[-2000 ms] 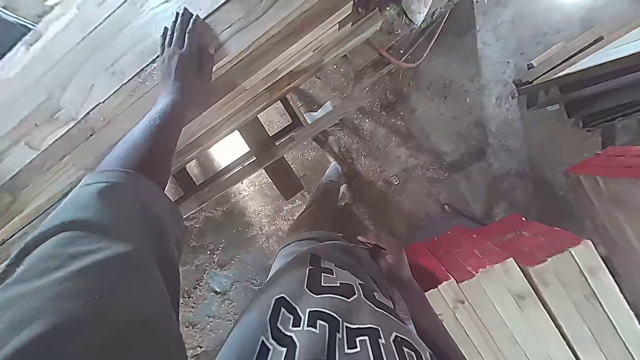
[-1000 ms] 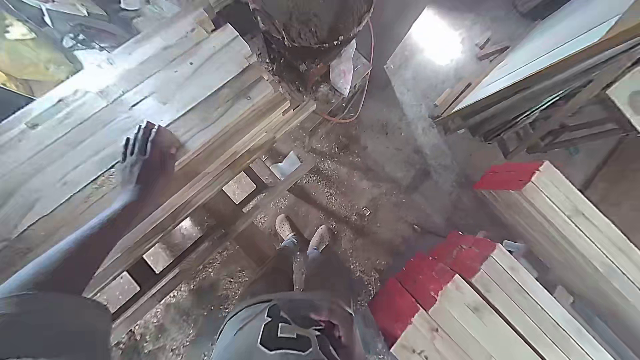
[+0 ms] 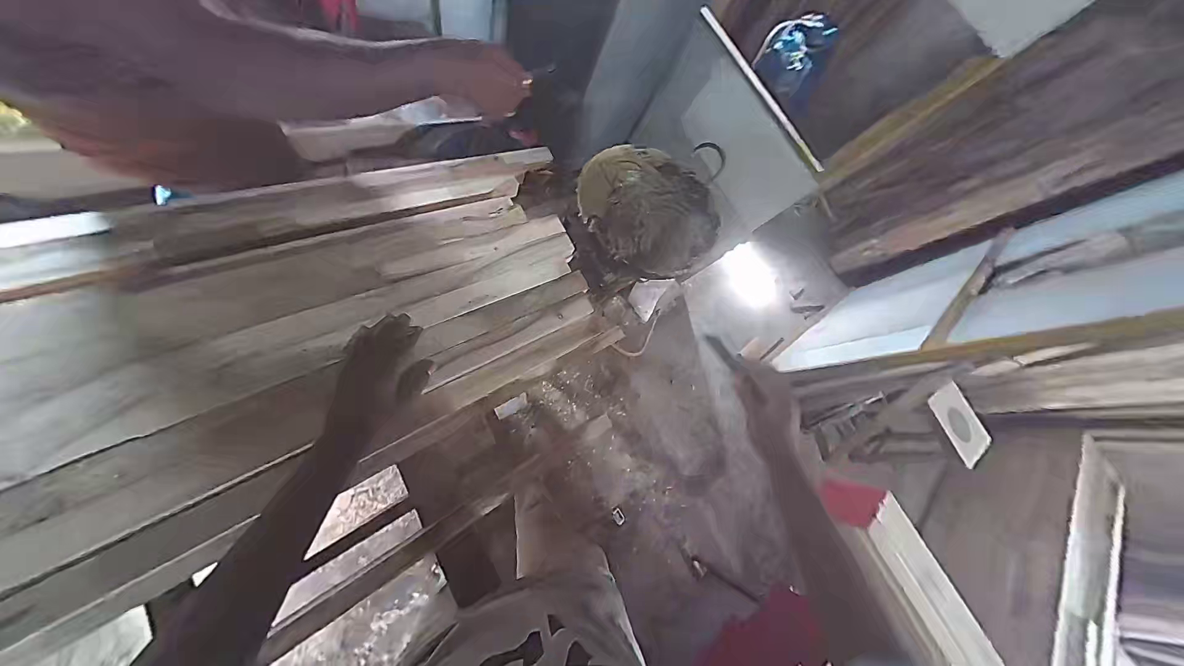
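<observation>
My left hand [image 3: 379, 365] rests on wooden planks [image 3: 277, 324] laid side by side, near their right-hand edge, with fingers spread and nothing held. My right hand [image 3: 766, 407] is held out over the floor to the right of the planks. From its fingers a thin dark object [image 3: 721, 353] sticks out; blur hides what kind it is. The planks have uneven, stepped ends and lie on a slatted wooden frame [image 3: 462, 518].
Another person's arm [image 3: 388, 79] reaches in at upper left, above the planks. A rough rounded object [image 3: 647, 213] stands beyond the plank ends. Red-ended boards [image 3: 856, 501] are at lower right. A long timber structure [image 3: 1045, 347] runs along the right. Wood chips litter the floor [image 3: 684, 472].
The view has swung upward and away from my feet. My right hand is now out in front with a thin dark object. Another person's arm has come into view. My left hand stays on the planks.
</observation>
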